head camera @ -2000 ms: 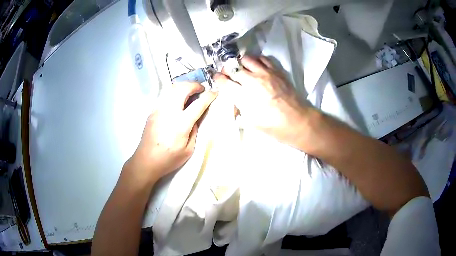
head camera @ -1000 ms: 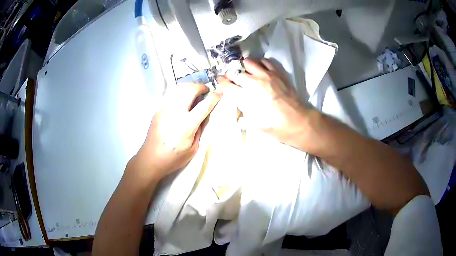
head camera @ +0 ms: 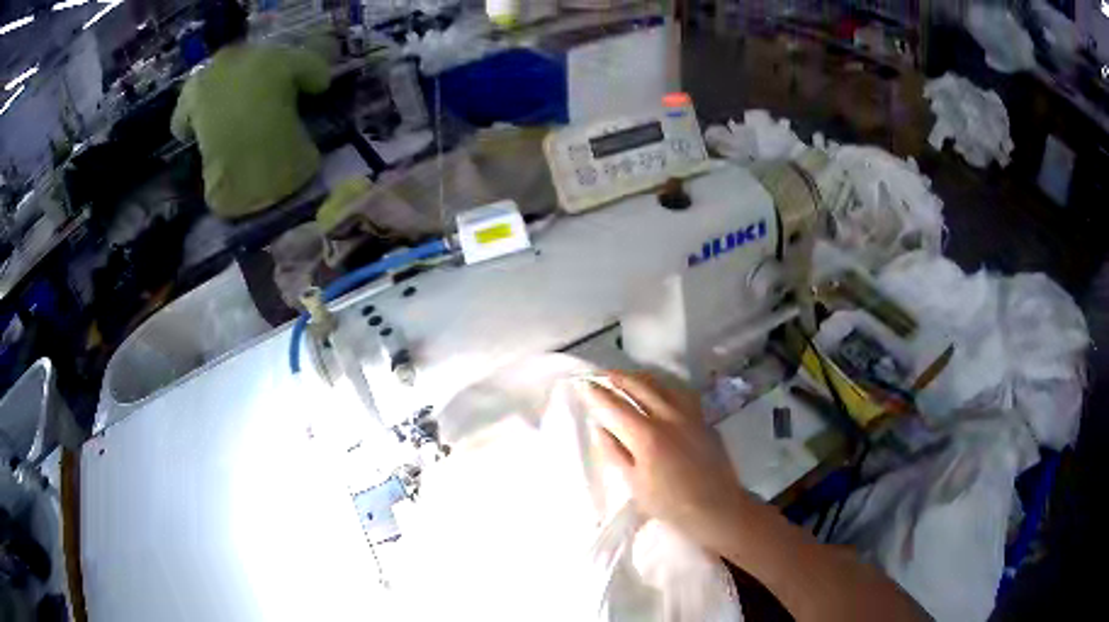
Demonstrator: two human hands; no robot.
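Note:
The white garment piece (head camera: 523, 510) lies under and to the right of the sewing machine's needle area, washed out by bright light. My right hand (head camera: 669, 456) holds its upper edge, fingers on the cloth below the machine arm. The presser foot and needle (head camera: 420, 444) are left of my right hand, apart from it. The shiny metal slide plate (head camera: 380, 508) is uncovered at the left of the cloth. My left hand is not in view. The cloth's lower part is cut off by the bottom edge.
The off-white machine head (head camera: 523, 316) carries a control panel (head camera: 626, 152) on top. White cloth bundles (head camera: 973, 328) heap at the right, beside a cluttered tool tray (head camera: 870, 377). A person in green (head camera: 249, 128) is at the upper left. The wood table edge (head camera: 73, 535) is at left.
The view has tilted up, showing the whole machine and the room. My left hand has gone from view. My right hand has moved away from the needle, rightwards along the cloth.

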